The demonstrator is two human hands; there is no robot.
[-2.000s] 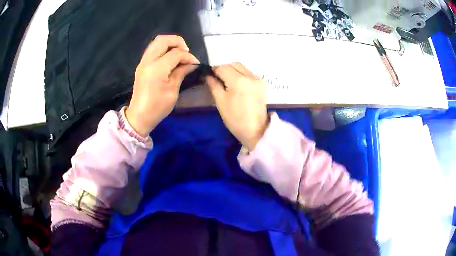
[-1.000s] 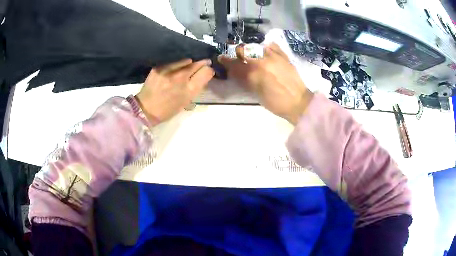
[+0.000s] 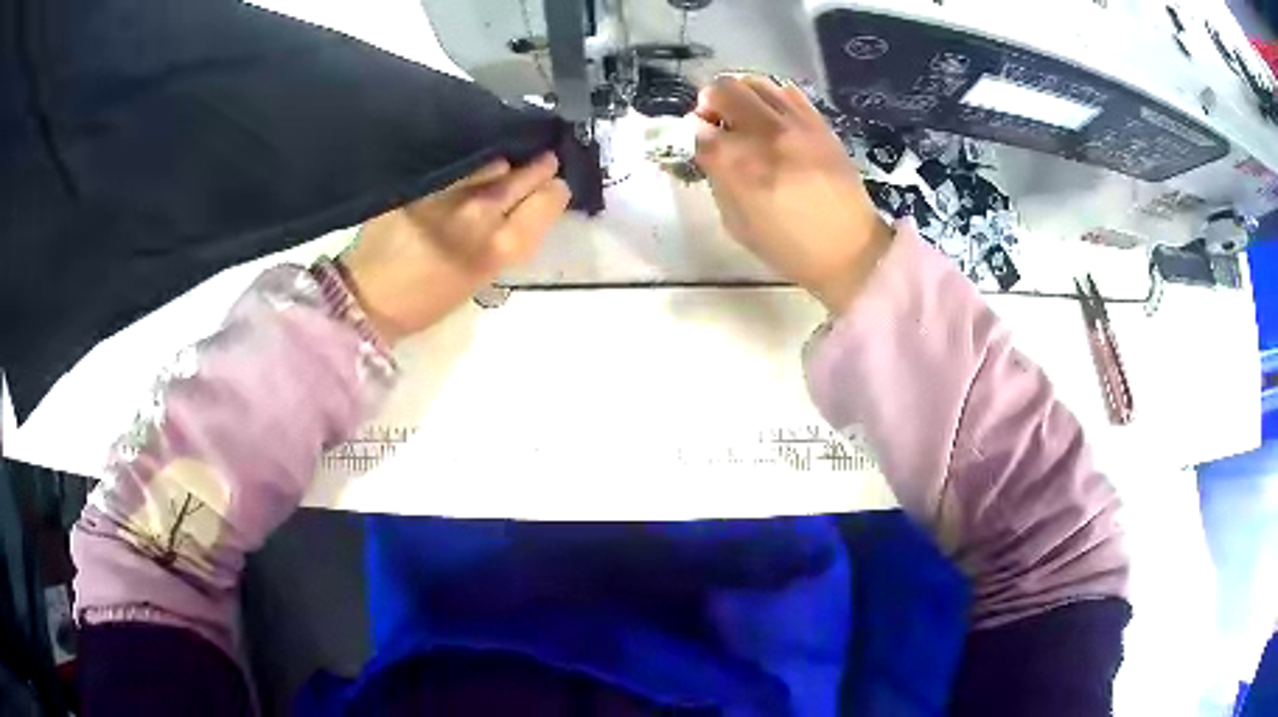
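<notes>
A black fabric panel [image 3: 280, 126] lies across the left of the machine table, its narrow corner at the presser foot and needle [image 3: 586, 123]. My left hand [image 3: 463, 238] holds the panel's near edge just left of the foot, fingertips on the fabric. My right hand [image 3: 785, 175] is raised right of the needle, off the panel, with fingers curled and thumb near the index finger. Whether it holds something small cannot be told. The white industrial sewing machine [image 3: 757, 28] has a dark control panel with a lit screen [image 3: 1030, 101].
A pile of small black-and-white squares [image 3: 953, 210] lies below the control panel. Thread snips [image 3: 1104, 350] lie to its right. Printed ruler markings run along the near part of the white table [image 3: 589, 406]. A blue apron shows below the table edge.
Since one second ago my right hand has moved away from the panel's corner, and the panel's left part has spread lower. Two seconds ago both hands pinched the edge near the table's front.
</notes>
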